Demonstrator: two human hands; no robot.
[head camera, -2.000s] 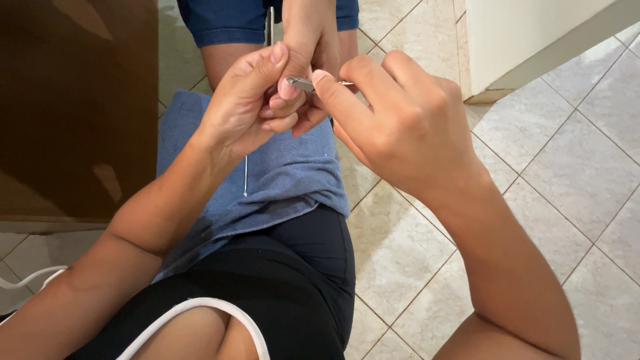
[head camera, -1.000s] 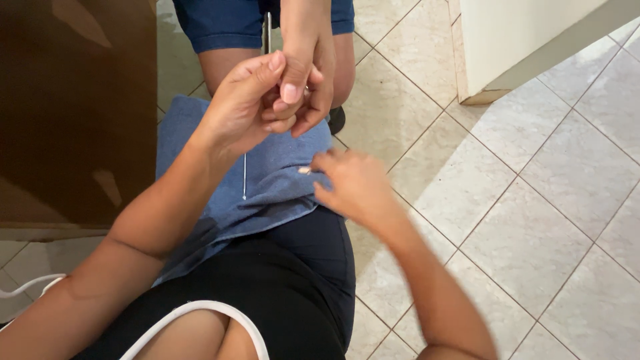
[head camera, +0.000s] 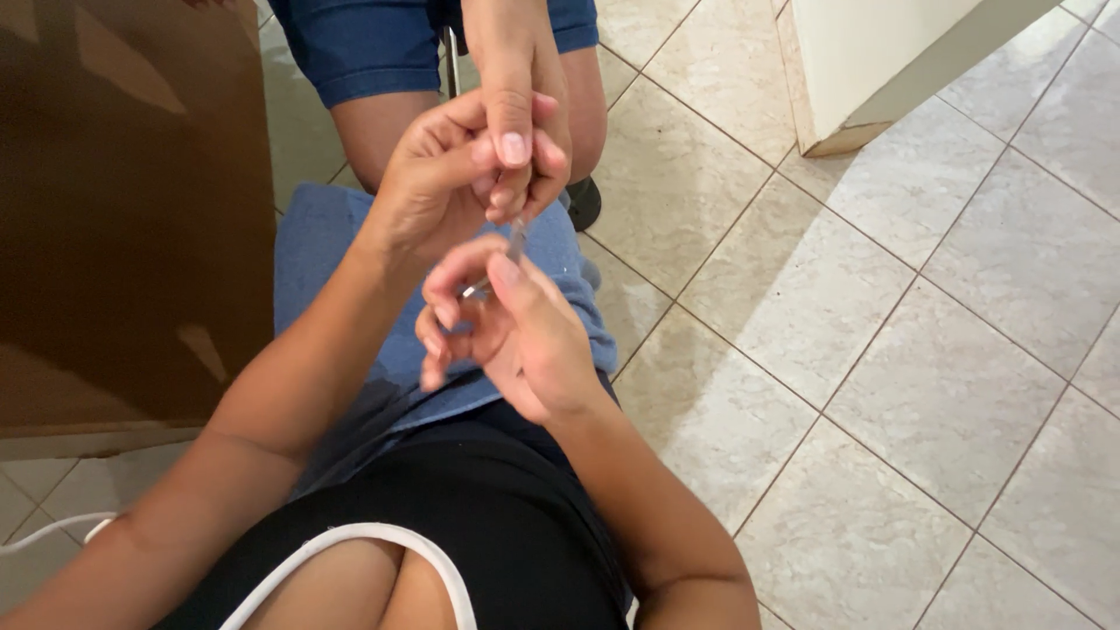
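Observation:
My left hand (head camera: 442, 175) holds the fingers of another person's hand (head camera: 521, 96), which reaches down from the top of the view with its thumbnail up. Just below, my right hand (head camera: 525, 332) is turned palm up and grips a thin metal tool (head camera: 516, 238) between thumb and fingers; motion blur hides its exact kind. Under both hands a blue towel (head camera: 324, 254) lies over my lap.
The other person's knees in blue shorts (head camera: 376, 52) are at the top. A brown wooden panel (head camera: 131, 262) stands at the left, a pale wall corner (head camera: 875, 70) at the upper right. Tiled floor (head camera: 787, 350) lies to the right, a white cable (head camera: 61, 525) at the lower left.
My right hand has come in from the right to below the held hand; one second ago it was over the towel's right edge. My left hand keeps its hold.

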